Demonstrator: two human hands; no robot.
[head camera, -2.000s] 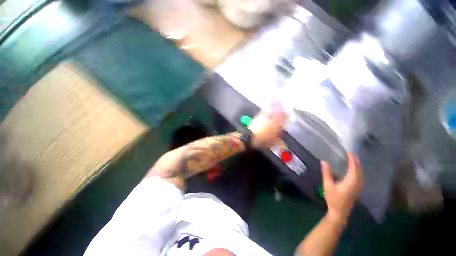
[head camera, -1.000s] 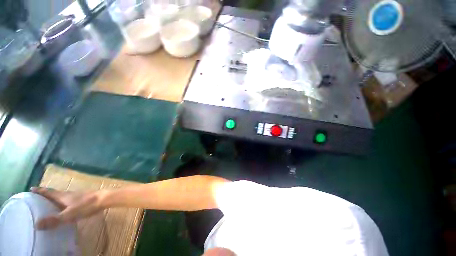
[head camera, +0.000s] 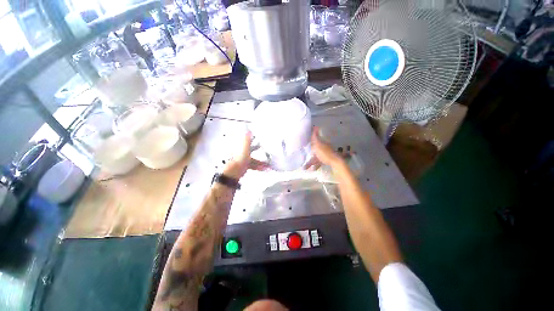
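A glossy white plastic housing stands on the fixture at the middle of the metal plate, under the silver welding head. My left hand is at its left side and my right hand at its right side, fingers around its lower part. Whitish film lies crumpled in front of the housing and partly hides the fixture. The dark front panel shows a green button and a red button; my right forearm crosses its right part.
Several white bowl-shaped parts stand on cardboard left of the machine, with clear plastic parts behind them. A fan with a blue centre stands at the back right. A green surface is at the lower left.
The view has turned towards the machine. My left hand was at a white housing at the lower left; now both hands are at a housing on the fixture.
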